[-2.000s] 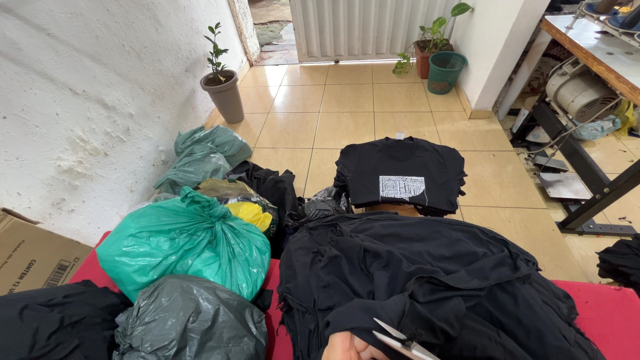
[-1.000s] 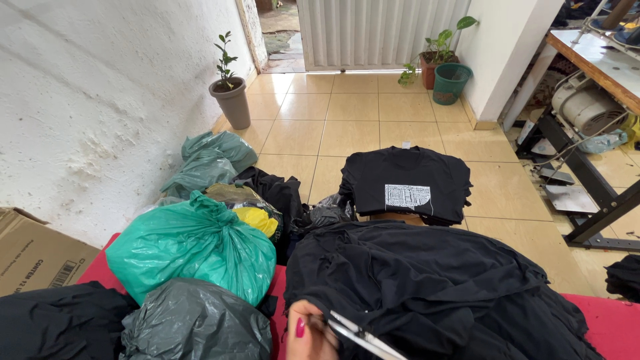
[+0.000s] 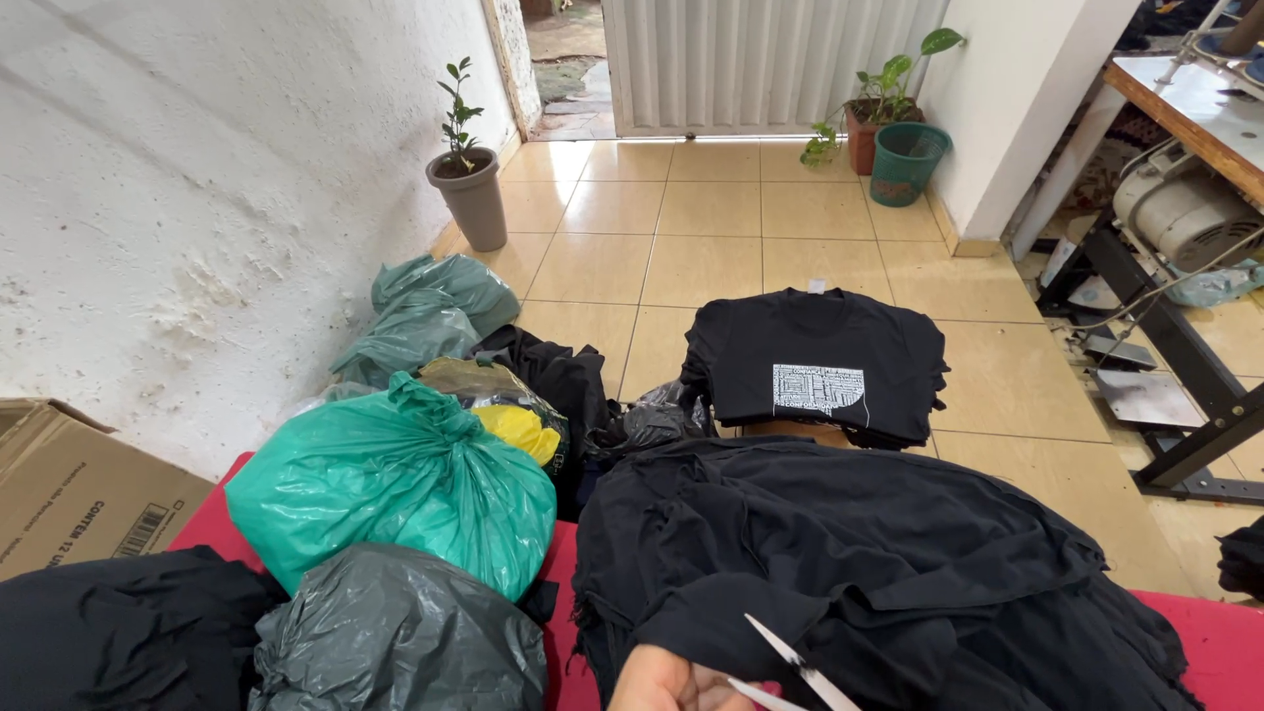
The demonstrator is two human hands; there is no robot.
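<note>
At the bottom of the view my left hand point(image 3: 681, 681) grips an edge of black fabric point(image 3: 731, 622), part of the large black cloth pile point(image 3: 849, 523) on the red surface. Scissors point(image 3: 795, 660) with parted metal blades lie right beside its fingers, tips pointing up and left. Their handles, and the hand on them, are below the frame, so my right hand is not visible. Beyond the pile sits a stack of folded black T-shirts point(image 3: 820, 336), the top one with a white print.
Left on the red surface point(image 3: 1175, 632) are a green plastic bag point(image 3: 395, 494), a grey plastic bag point(image 3: 405, 632) and black cloth point(image 3: 118, 632). A cardboard box point(image 3: 99, 494) stands by the wall. Potted plants stand farther back; a machine table point(image 3: 1185, 118) is at right.
The scissors' blades look parted now, whereas one second ago they appeared close together. My left hand has moved right and now has hold of the fabric's edge.
</note>
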